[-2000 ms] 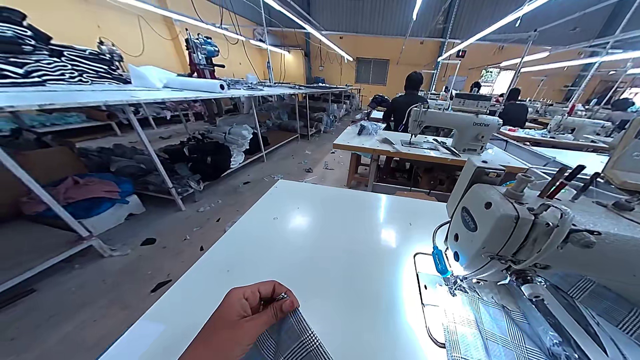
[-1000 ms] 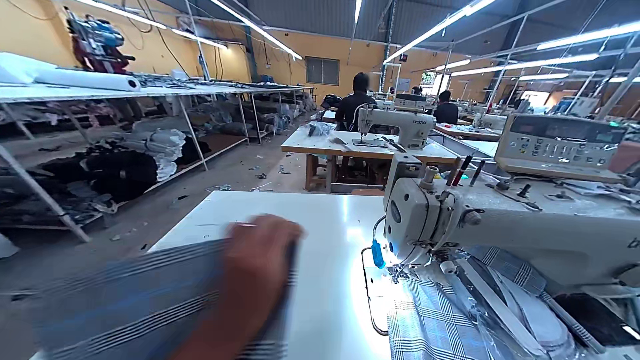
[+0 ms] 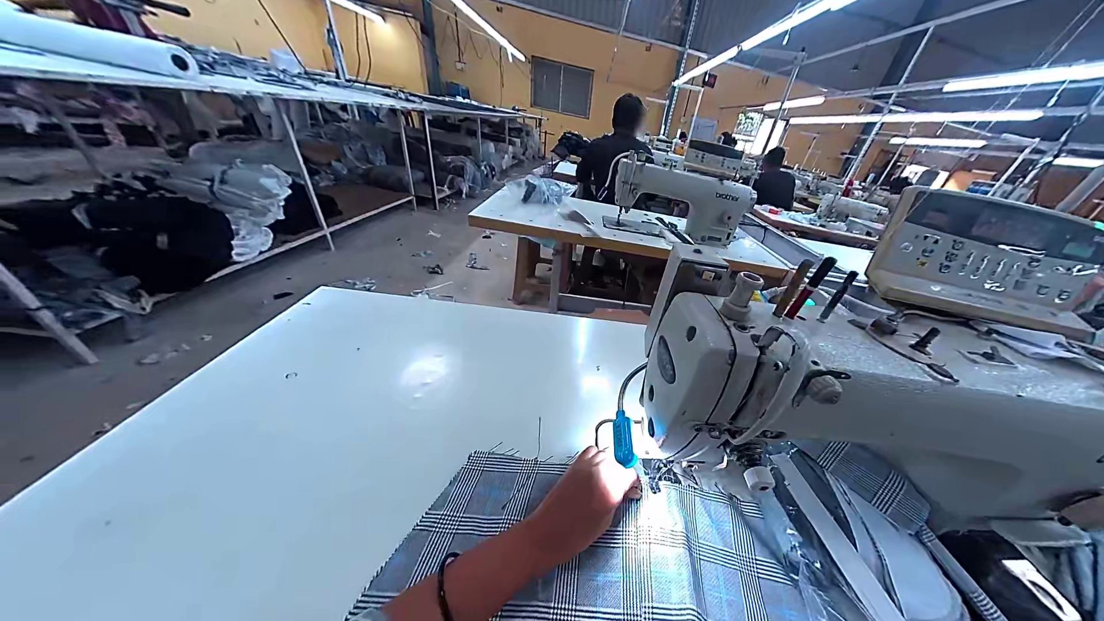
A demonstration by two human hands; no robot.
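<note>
My left hand (image 3: 588, 502) is at the presser-foot area of the white industrial sewing machine (image 3: 716, 379), its fingers on the grey and black plaid fabric (image 3: 535, 552), just left of the lit needle area. A blue lamp (image 3: 624, 438) on a bent stalk hides part of the fingertips, so whether they pinch the cloth cannot be told. The fabric lies flat over the white table (image 3: 259, 448) and runs under the machine head. More plaid pieces and clear plastic lie right of the needle. My right hand is not in view.
Pens (image 3: 811, 286) stand on the machine, beside a control panel (image 3: 992, 250). Ahead is another sewing machine (image 3: 681, 194) on a wooden-edged table, with a person in dark clothes (image 3: 608, 155) beyond it. Shelves of bundled cloth (image 3: 172, 207) line the left side.
My left hand has moved right to the needle area. The plaid cloth, earlier held at the left of the table, now lies beside and under the machine head. The view has turned right.
</note>
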